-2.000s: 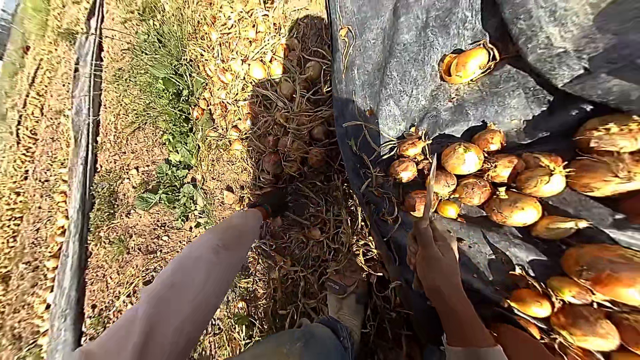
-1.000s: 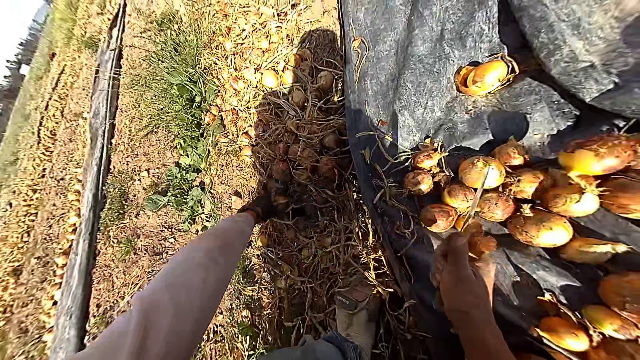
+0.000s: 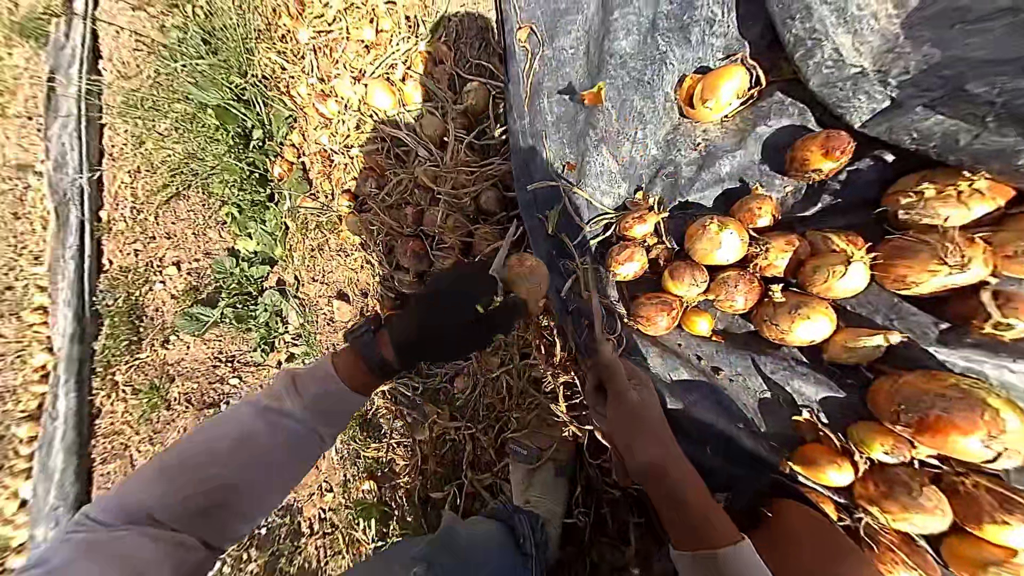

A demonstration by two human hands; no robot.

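My left hand (image 3: 452, 316), in a black glove, grips an onion (image 3: 526, 276) by its near side, over the dark edge of the tarp; a dry stem stands up beside the bulb. To its right my bare right hand (image 3: 624, 400) is closed around a knife (image 3: 594, 300), whose blade points up and away and is hard to tell from the stalks behind it. Several loose onions (image 3: 717, 240) lie on the grey tarp (image 3: 632, 56) beyond the knife.
A row of onions with dried tops (image 3: 448, 176) lies on the ground left of the tarp. Green weeds (image 3: 240, 264) grow farther left, beside a long strip of rolled sheeting (image 3: 70, 264). Larger onions (image 3: 944, 416) lie at the right. My shoe (image 3: 540, 472) is below my hands.
My left hand has come up from the row on the ground with an onion in it. My right hand has moved left, off the onions on the tarp. Another onion lies near the split one.
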